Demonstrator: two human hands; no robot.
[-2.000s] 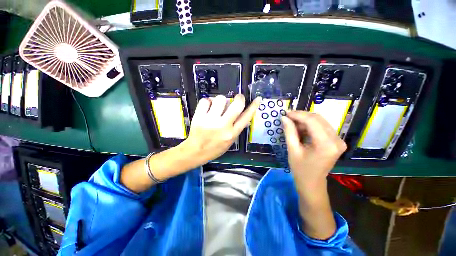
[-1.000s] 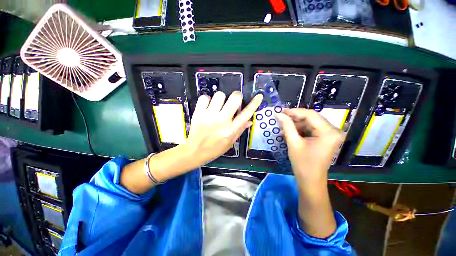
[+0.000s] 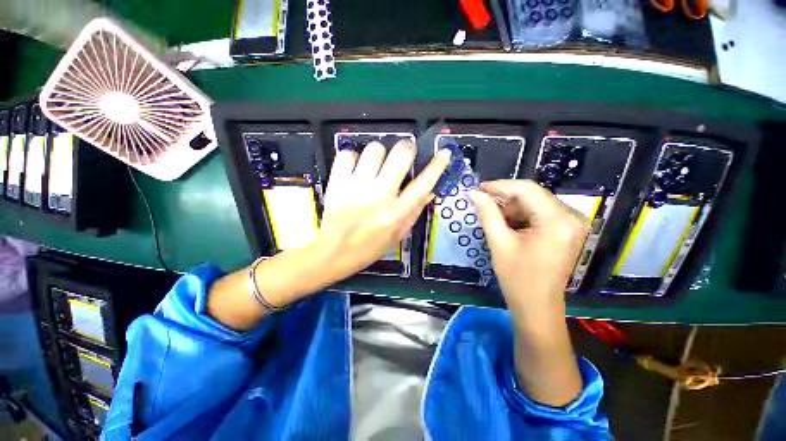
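Note:
A black foam tray [image 3: 534, 121] holds several open phone bodies side by side. A clear adhesive ring sheet [image 3: 464, 226] with rows of dark rings lies slantwise over the middle phone body [image 3: 508, 155]. My right hand [image 3: 533, 237] pinches the sheet's right edge between thumb and fingers. My left hand [image 3: 371, 202] is spread over the second phone from the left, its index fingertip pressing the sheet's upper end at the middle phone's camera modules. The ring under that fingertip is hidden.
A pink fan [image 3: 121, 103] stands at the left. A dotted strip [image 3: 321, 39], a lone phone [image 3: 258, 24], a red-handled tool [image 3: 474, 12] and spare ring sheets [image 3: 552, 15] lie behind. More loaded trays are at the left. A red coiled cord [image 3: 603, 331] hangs below the bench edge.
The sheet's upper end has swung from upright to slanting over the camera modules. My left index fingertip has moved up slightly onto them. A blurred shape has appeared at the top left.

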